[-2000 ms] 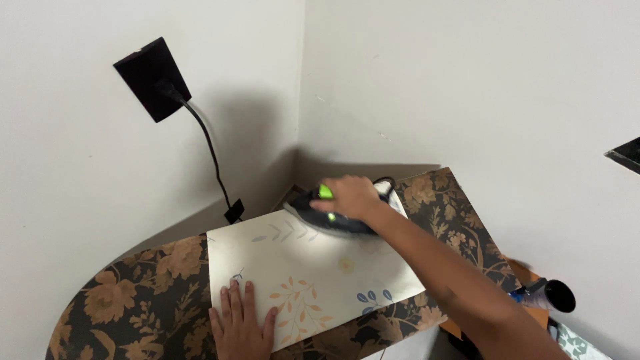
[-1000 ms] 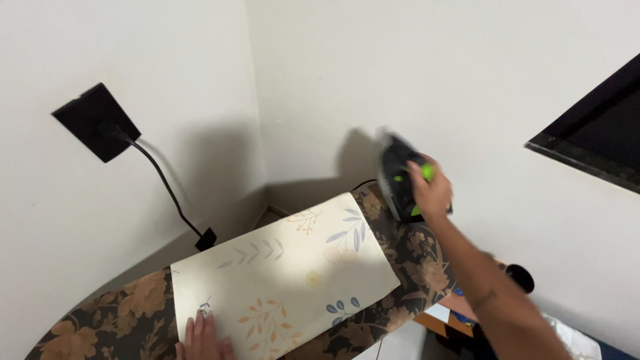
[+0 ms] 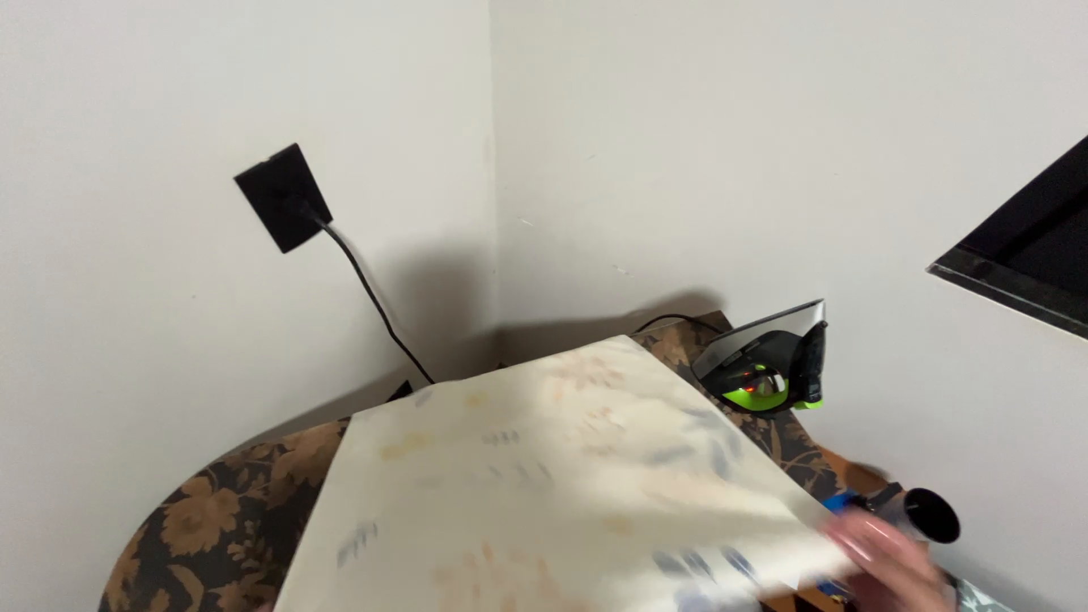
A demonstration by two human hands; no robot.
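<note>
A cream cloth with a leaf and flower print (image 3: 510, 476) spreads over a dark ironing board with brown flowers (image 3: 204, 518), blurred as if in motion. My right hand (image 3: 888, 557), also blurred, grips the cloth by its right corner, above the board's edge. Beyond that hand, a black and green clothes iron (image 3: 761, 374) rests on its side or heel at the board's far right end, its soleplate turned toward the wall. My left hand cannot be made out; at most a sliver of skin shows at the bottom edge, by the cloth's lower left.
On the left wall a black socket plate (image 3: 285, 200) has a black cord (image 3: 365, 285) running down behind the board. A dark cylindrical object with a round opening (image 3: 932, 515) sits low at the right. A black-framed panel (image 3: 1020, 289) is on the right wall.
The iron, held in my right hand a second ago, now stands released at the board's right end. My right hand has moved to the cloth's corner, and the cloth, flat before, has shifted and lifted.
</note>
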